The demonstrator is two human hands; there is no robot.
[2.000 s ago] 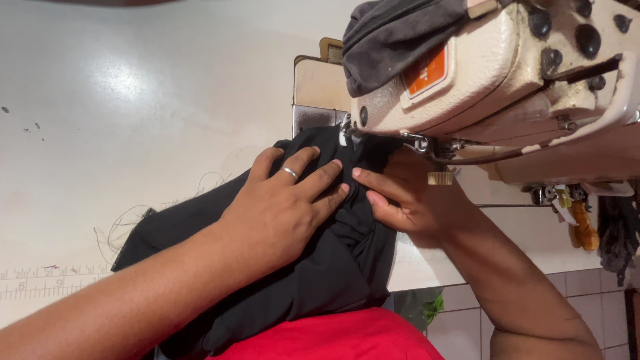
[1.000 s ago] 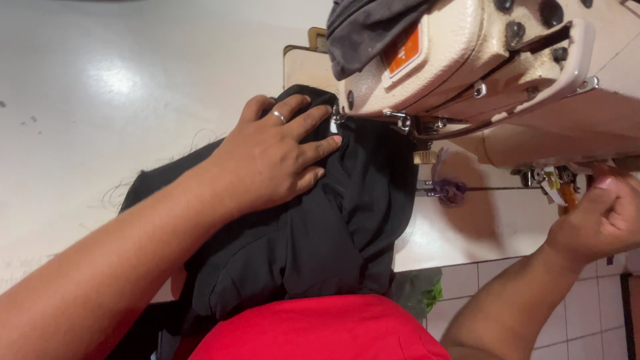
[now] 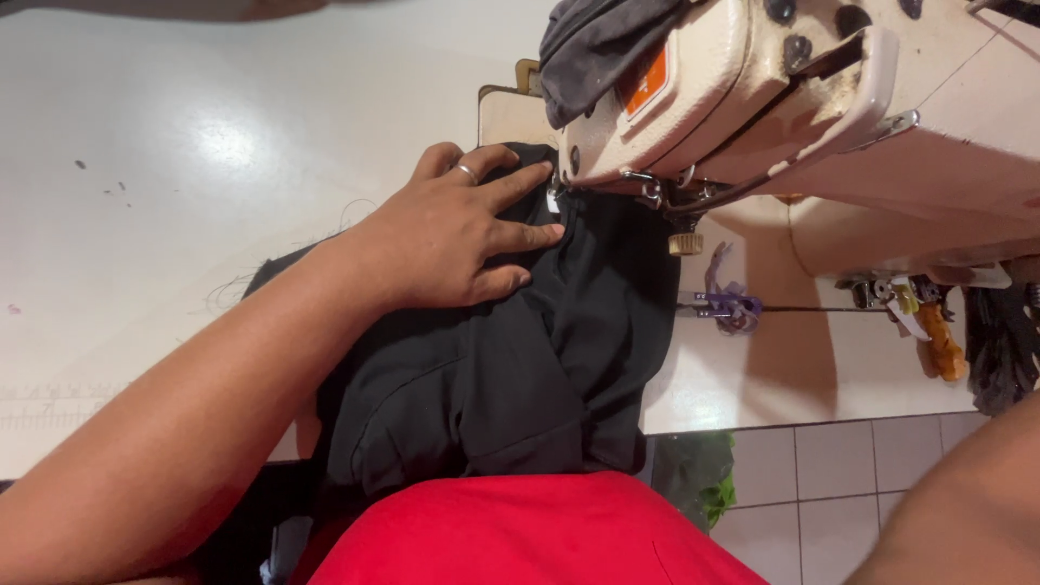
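My left hand (image 3: 463,227), with a ring on one finger, lies flat with fingers spread on a black fabric garment (image 3: 520,374). Its fingertips are close beside the presser foot (image 3: 554,199) of a cream sewing machine (image 3: 731,106). The fabric passes under the machine head and hangs over the table edge toward my lap. Of my right side only part of the arm (image 3: 967,504) shows at the lower right; the right hand is out of view.
Purple-handled thread snips (image 3: 727,305) lie on the white table (image 3: 203,106) right of the fabric. Farther right are a bobbin winder (image 3: 886,292), an orange item (image 3: 942,345) and dark cloth (image 3: 1003,349). Gray cloth (image 3: 601,57) drapes the machine head. A ruler scale (image 3: 57,406) marks the table's left part.
My right hand has left the fabric by the presser foot, reached over to the items at the far right, then gone out of view. The left hand stays on the fabric.
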